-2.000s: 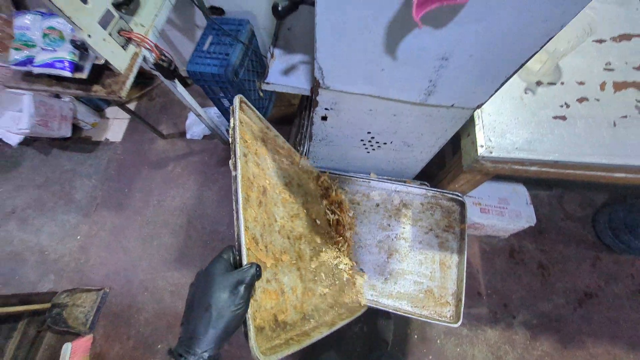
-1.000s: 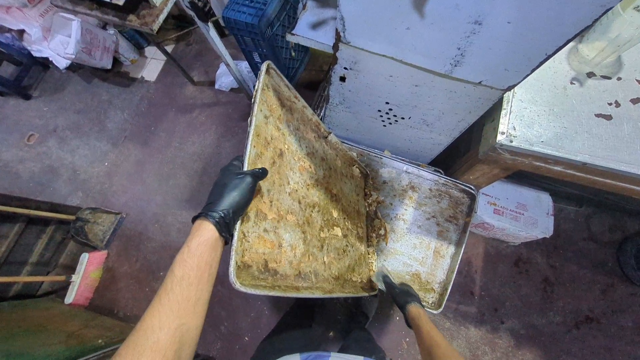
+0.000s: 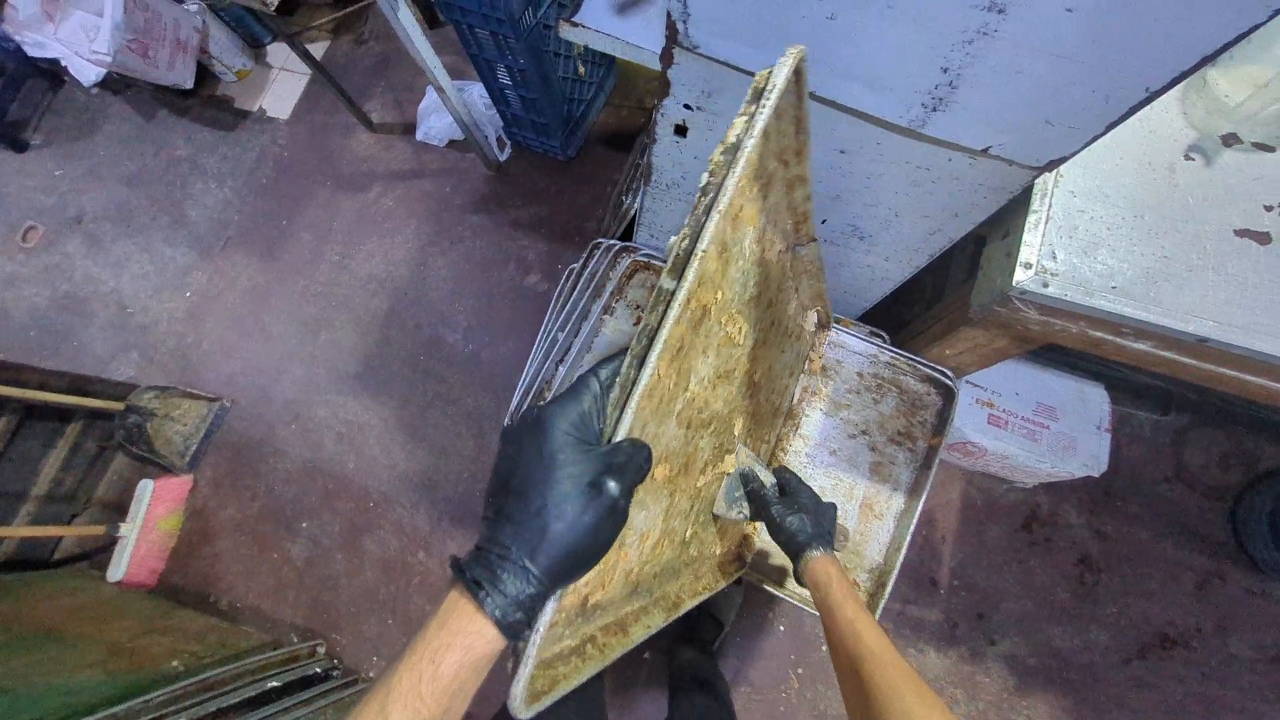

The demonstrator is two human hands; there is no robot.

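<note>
My left hand (image 3: 560,480), in a black glove, grips the left rim of a crusted metal baking tray (image 3: 725,340), which is tilted steeply. Another tray edge shows close behind it. In my black-gloved right hand (image 3: 795,510) is a flat scraper blade (image 3: 737,490), lying against the lower right part of the tray's face; its handle is hidden in the fingers. Below lies a second baking tray (image 3: 880,400) with brown residue, on top of other trays. More stacked trays (image 3: 590,320) show their rims behind my left hand.
A white metal cabinet (image 3: 740,170) stands ahead, with a metal-topped table (image 3: 1150,250) at right and a printed white package (image 3: 1040,420) beneath it. Blue crates (image 3: 540,70) stand behind. On the left are a dustpan (image 3: 175,425) and a pink-bristled broom (image 3: 150,530).
The held tray has been tipped up more steeply, uncovering stacked trays behind it. My right hand, out of view two seconds ago, has moved from the tray's lower edge onto its face.
</note>
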